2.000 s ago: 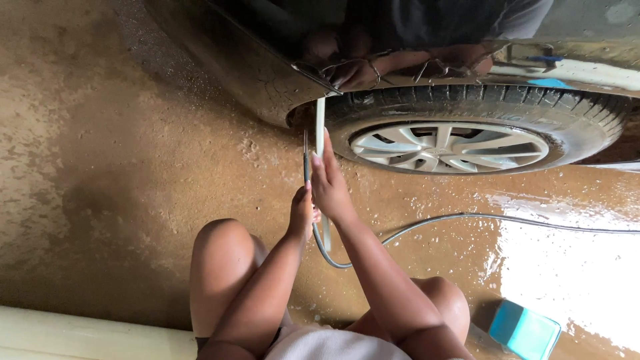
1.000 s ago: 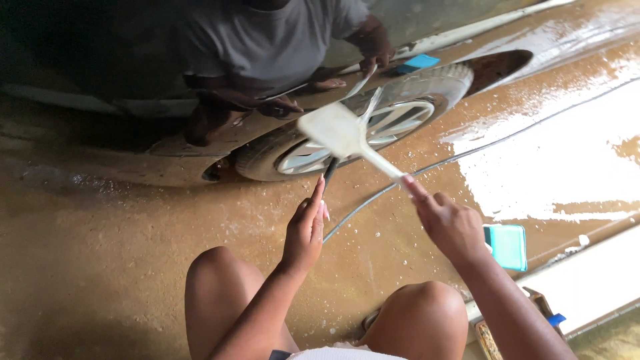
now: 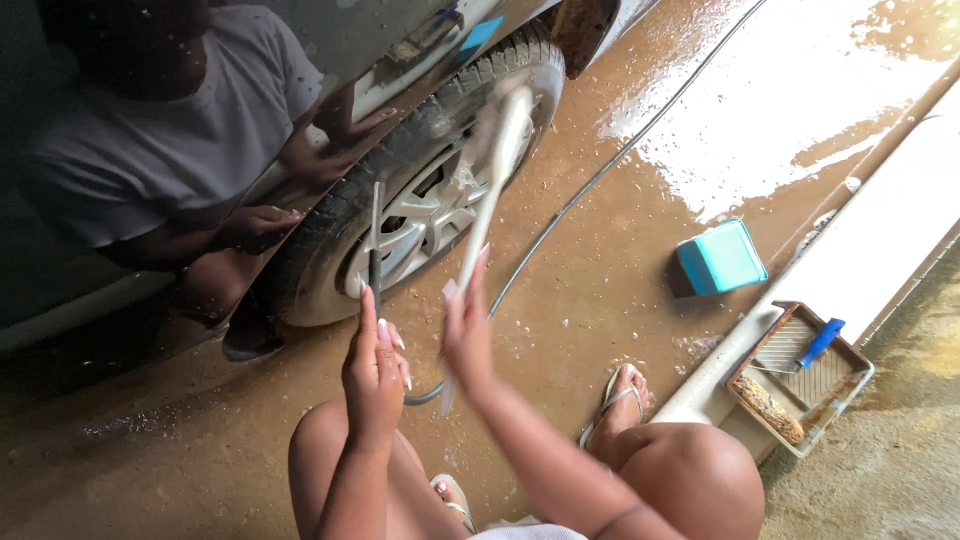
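Observation:
My left hand [image 3: 377, 367] grips a dark hose [image 3: 375, 274], whose end points up at the car wheel, with a stream of water leaving it. In my right hand [image 3: 469, 330] is the handle of a white long-handled brush [image 3: 484, 210]; its head, blurred, lies over the far side of the tire and rim. The alloy wheel rim [image 3: 431, 214] and black tire [image 3: 319, 247] look wet. Above and to the left, the dark glossy car body [image 3: 187, 150] mirrors a person. Which face of the brush meets the tire is hidden.
The hose trails over the wet brown floor [image 3: 570, 352]. A turquoise plastic container [image 3: 724, 257] stands at right. Beyond it, by a white ledge [image 3: 892, 195], a paint tray [image 3: 859, 367] holds a paint roller [image 3: 769, 409] with a blue handle. My sandaled feet are near.
My right hand has swung the white brush from in front of the wheel to the tire's far side. My left hand keeps hold of the hose. The view has shifted and turned.

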